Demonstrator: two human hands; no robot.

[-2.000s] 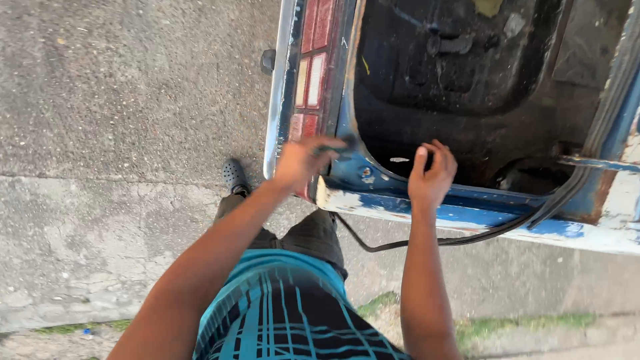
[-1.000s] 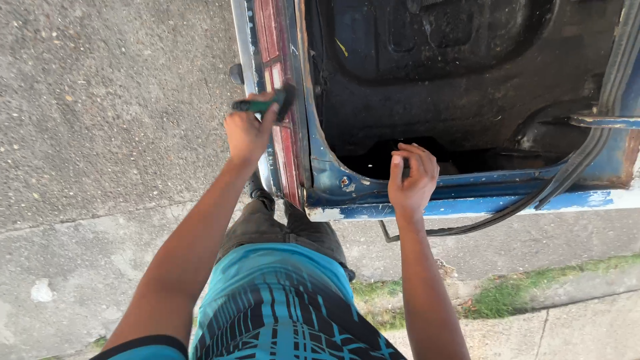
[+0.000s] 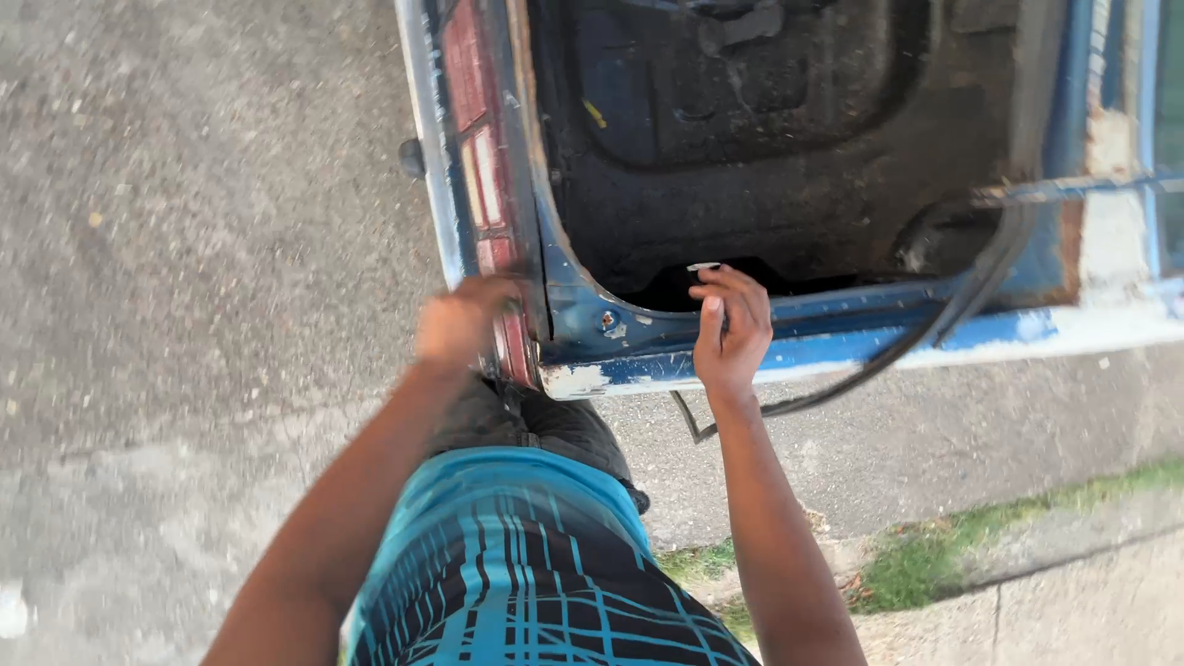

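Observation:
My left hand (image 3: 462, 319), blurred, is closed over the red tail light panel (image 3: 495, 254) at the rear corner of a worn blue car. A dark blur at its fingertips fits the green-handled tool of the earlier frame; its outline cannot be made out. My right hand (image 3: 735, 324) is raised at the side edge of the uncovered trunk opening, fingers bent and apart, with nothing seen held. A small white spot (image 3: 703, 266) shows beside its fingertips. Between the hands lies the trunk's blue metal corner (image 3: 592, 324), with chipped paint and a rusty spot.
The dark trunk floor (image 3: 740, 185) spreads beyond the rim. A loose black rubber seal (image 3: 860, 375) hangs over the blue and white side panel. Paved ground (image 3: 231, 231) lies left, and a grass strip (image 3: 934, 555) runs at lower right. My legs stand close to the car's corner.
My left hand has moved down along the tail light since one second ago, when it held the green-handled tool higher up. My right hand stays by the trunk edge.

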